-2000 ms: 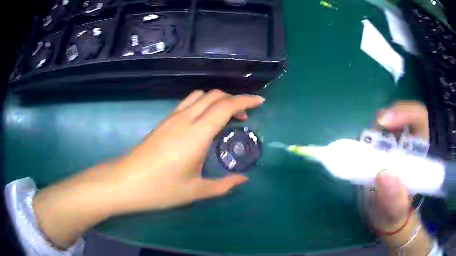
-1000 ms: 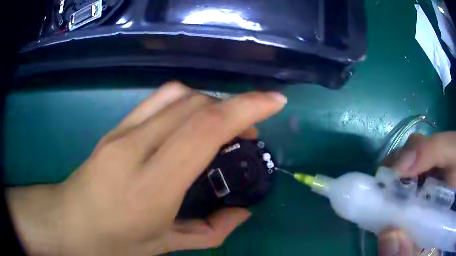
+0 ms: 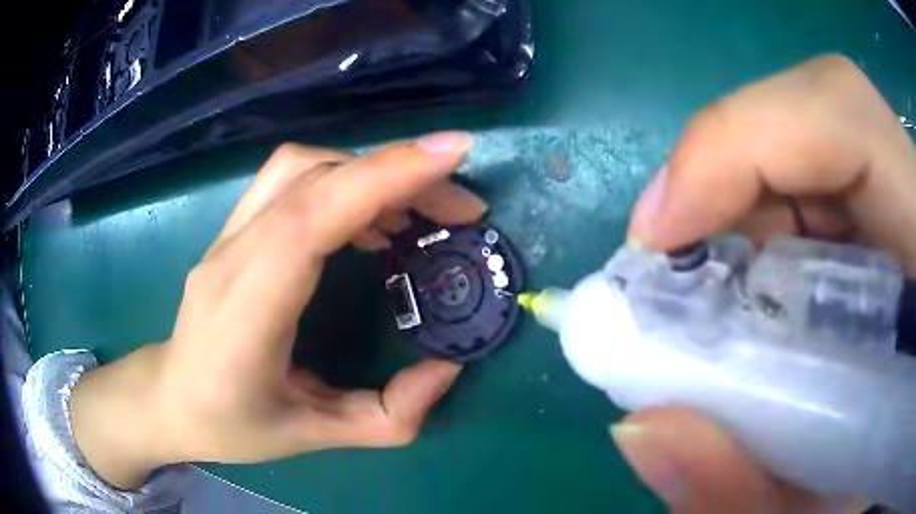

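Note:
My left hand (image 3: pixel 291 301) holds a round black speaker unit (image 3: pixel 454 291) between thumb and fingers, its face towards the camera. White glue dots (image 3: pixel 497 271) sit near its right rim. A white-edged rectangular socket (image 3: pixel 404 300) is at its left side, and thin red wires cross the face. My right hand (image 3: pixel 773 291) grips the fat translucent glue syringe (image 3: pixel 733 371) by its clear trigger clamp (image 3: pixel 773 286), one finger on the dark button. The yellow-green needle hub (image 3: pixel 539 304) points at the disc's right rim; the fine tip is hard to make out.
A black blister tray (image 3: pixel 271 75) with square pockets lies at the upper left, with units in it at the far left. The glossy green bench top (image 3: pixel 623 60) lies under the hands. A grey-white sleeve cuff (image 3: pixel 62 432) is on my left wrist.
The disc has turned to face the camera and sits between my spread left thumb and fingers. The syringe and right hand appear larger and closer to the disc. The tray has shifted left in view.

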